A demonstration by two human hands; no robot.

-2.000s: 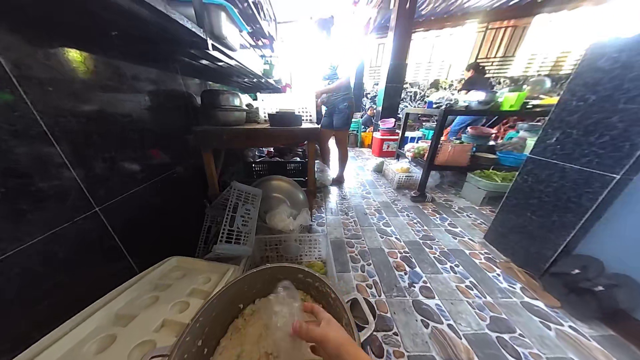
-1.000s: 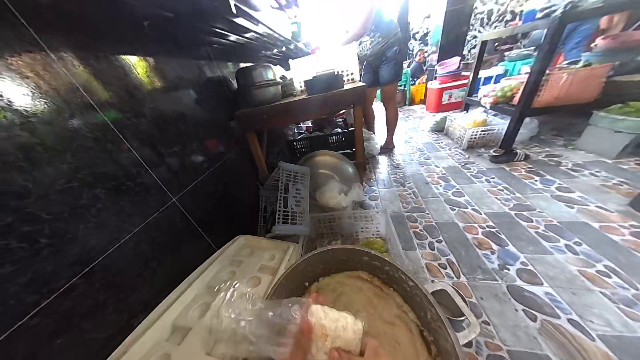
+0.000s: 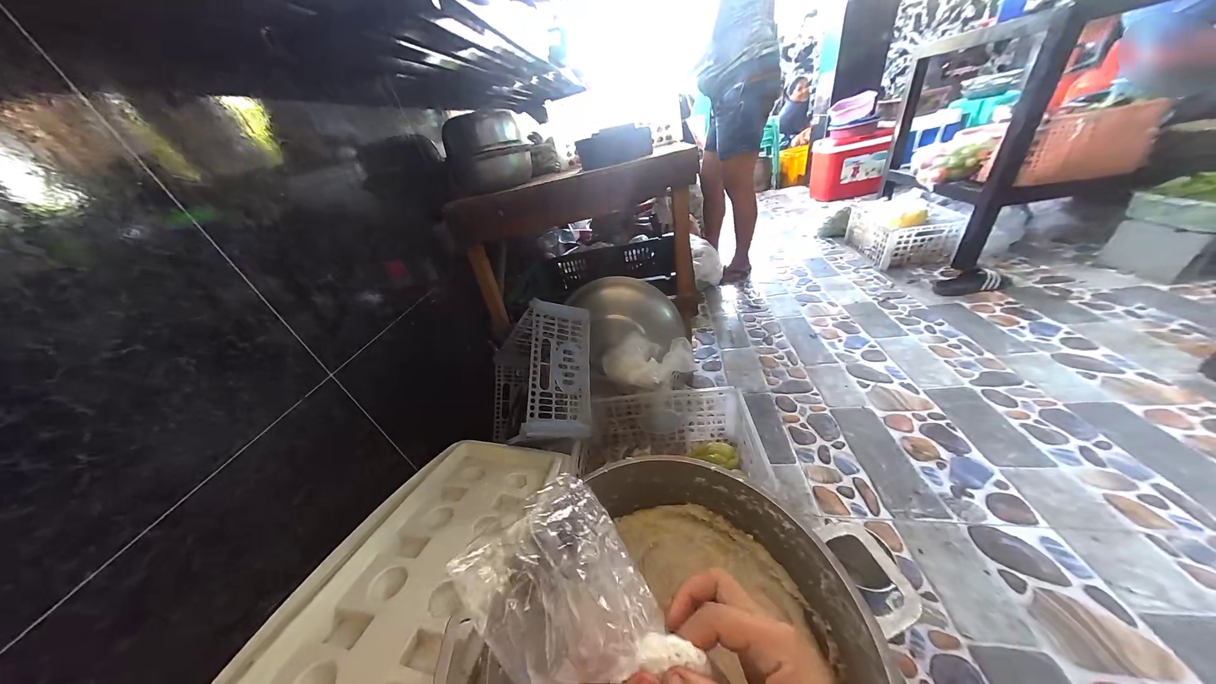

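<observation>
At the bottom centre, a large metal pot [image 3: 841, 570] with a side handle holds a pale, grainy mass [image 3: 708, 537]. Over its left part is a clear plastic bag [image 3: 560, 579] with some whitish food [image 3: 670, 653] at its lower right end. The fingers of my right hand [image 3: 746, 632] are curled on that whitish end of the bag. Fingertips at the bottom edge, below the food, are mostly cut off; I cannot tell which hand they belong to. Nothing else that could be my left hand shows.
A pale foam lid [image 3: 380, 594] with moulded hollows lies left of the pot. Beyond stand a plastic crate [image 3: 750, 446], a grey basket [image 3: 559, 370], a metal basin [image 3: 622, 309] and a wooden table [image 3: 579, 195]. A person [image 3: 741, 114] stands behind it. A black rack [image 3: 1007, 161] is at right.
The view has swung rightward since the first frame. The bag, lying nearly level a second ago, now stands more upright, its clear part over the pot's left rim.
</observation>
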